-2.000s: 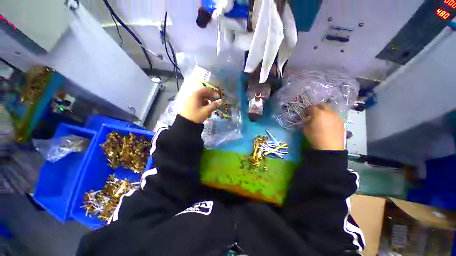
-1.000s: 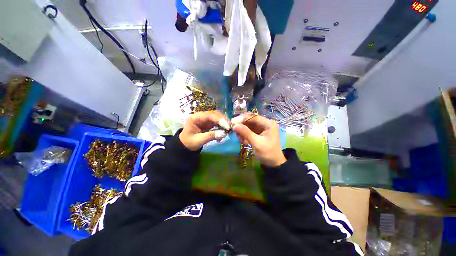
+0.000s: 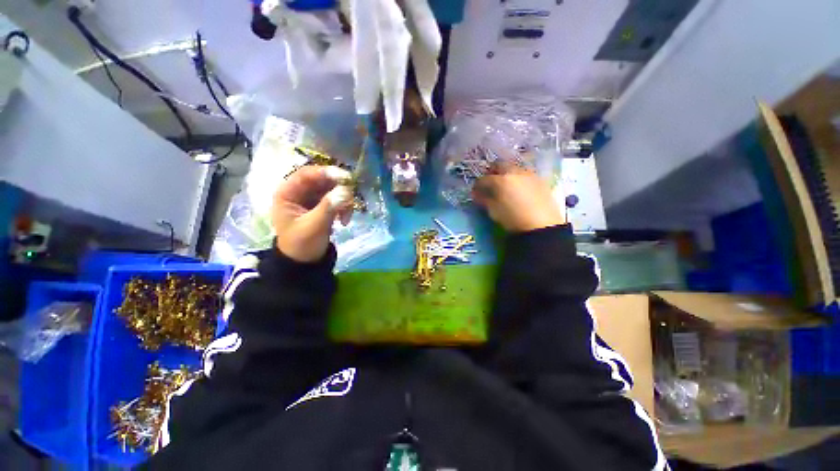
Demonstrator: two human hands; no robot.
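My left hand is over the clear bag of brass parts, left of the metal fixture. Whitish coverings show on its fingertips; whether it grips a brass part is too blurred to tell. My right hand reaches into the clear bag of silvery rods, right of the fixture. Its fingertips are among the rods, and its grip is hidden. A small heap of joined pieces, gold with silvery stems, lies between my hands, at the edge of the green mat.
White cloth strips hang above the fixture. Blue bins at lower left hold heaps of gold and silvery pieces. An open cardboard box with bagged goods stands at lower right. Pale cabinets flank the bench.
My hands were together in front of the fixture a second ago. They have moved apart, the left to the brass parts and the right into the rod bag. The camera view has shifted.
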